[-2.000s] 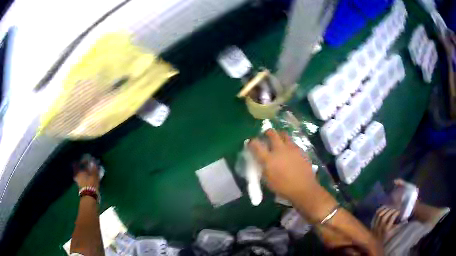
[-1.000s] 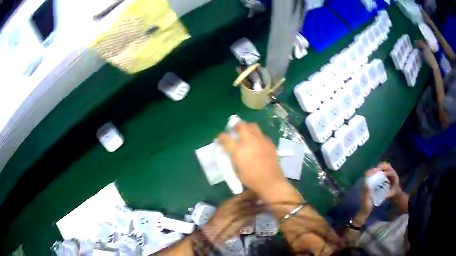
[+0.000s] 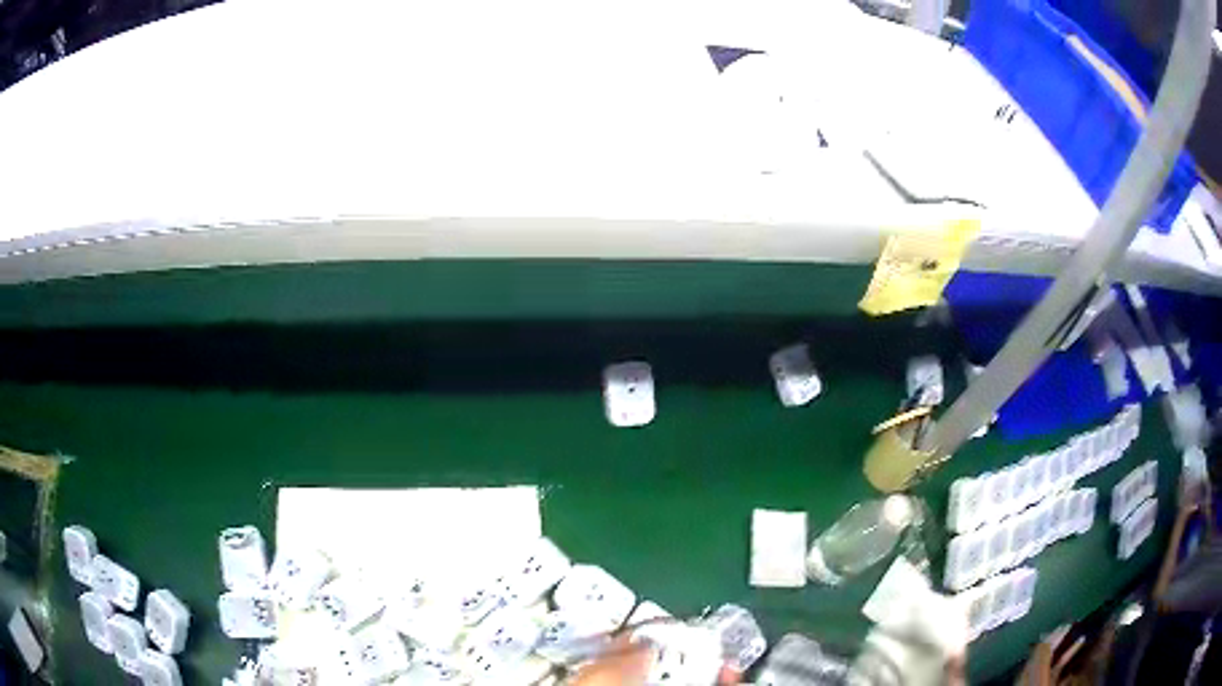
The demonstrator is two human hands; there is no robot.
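Note:
My left hand (image 3: 619,663) is blurred at the bottom edge, closed around a white travel adapter (image 3: 684,657) beside the loose adapter pile (image 3: 442,630). A limp white cloth (image 3: 918,646) lies or is held at the lower right. A sliver of skin beside it may be my right hand (image 3: 954,665), cut off and blurred, so its grip is unclear. The clear solvent bottle (image 3: 858,539) lies tipped next to a white pad (image 3: 779,548). Two single adapters (image 3: 629,394) (image 3: 795,375) lie at the back of the green bench.
A large white sheet (image 3: 402,516) lies under the pile. More adapters (image 3: 127,637) lie at left. Finished adapters (image 3: 1032,503) stand in rows at right. A pen pot (image 3: 898,456) stands against the grey post (image 3: 1059,302). A white shelf (image 3: 469,121) with a yellow card (image 3: 921,268) spans the back.
The view has swung up and left. The bottle has left my right hand and lies on the bench. My left hand has moved low to the bottom edge.

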